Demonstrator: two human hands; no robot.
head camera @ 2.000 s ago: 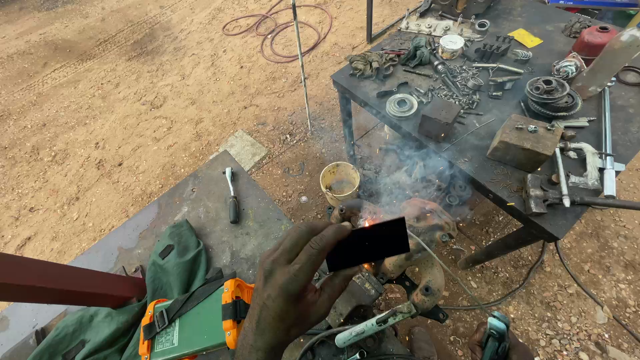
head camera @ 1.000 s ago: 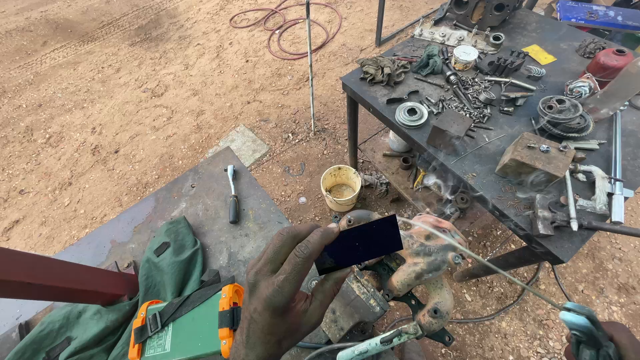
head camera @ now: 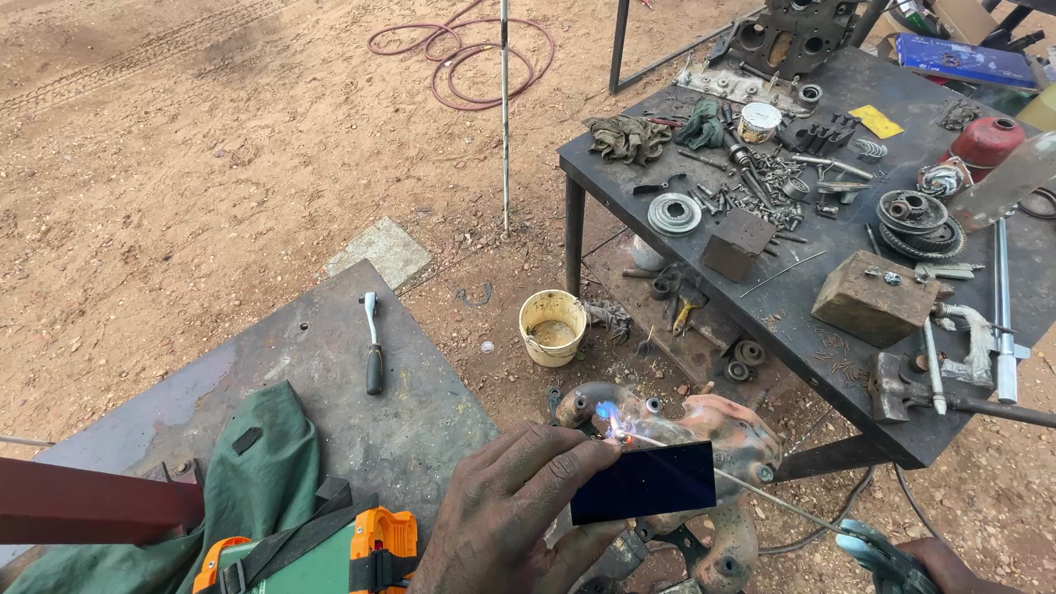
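My left hand (head camera: 520, 503) holds a dark welding filter glass (head camera: 648, 485) between thumb and fingers, over part of a rusty cast exhaust manifold (head camera: 734, 421). At the lower right, my right hand (head camera: 940, 565), partly out of view, is closed on a teal electrode holder (head camera: 883, 549). From the holder a long thin welding rod (head camera: 780, 501) runs left behind the glass to the manifold. A small blue-white arc (head camera: 612, 417) with an orange glow burns at its tip, just above my left fingertips. The glass and my left hand hide the manifold's middle.
A metal table (head camera: 577, 161) at the right bears engine parts, bolts, a wooden block (head camera: 874, 297) and a hammer (head camera: 895, 388). A ratchet (head camera: 373, 342) and green cloth (head camera: 264, 462) lie on the left bench. A bucket (head camera: 553, 328) stands between; cables cross the ground at right.
One second ago the rod's tip shows no arc; now one burns on the manifold. The smoke seen two seconds ago has mostly thinned. My left hand keeps holding the glass.
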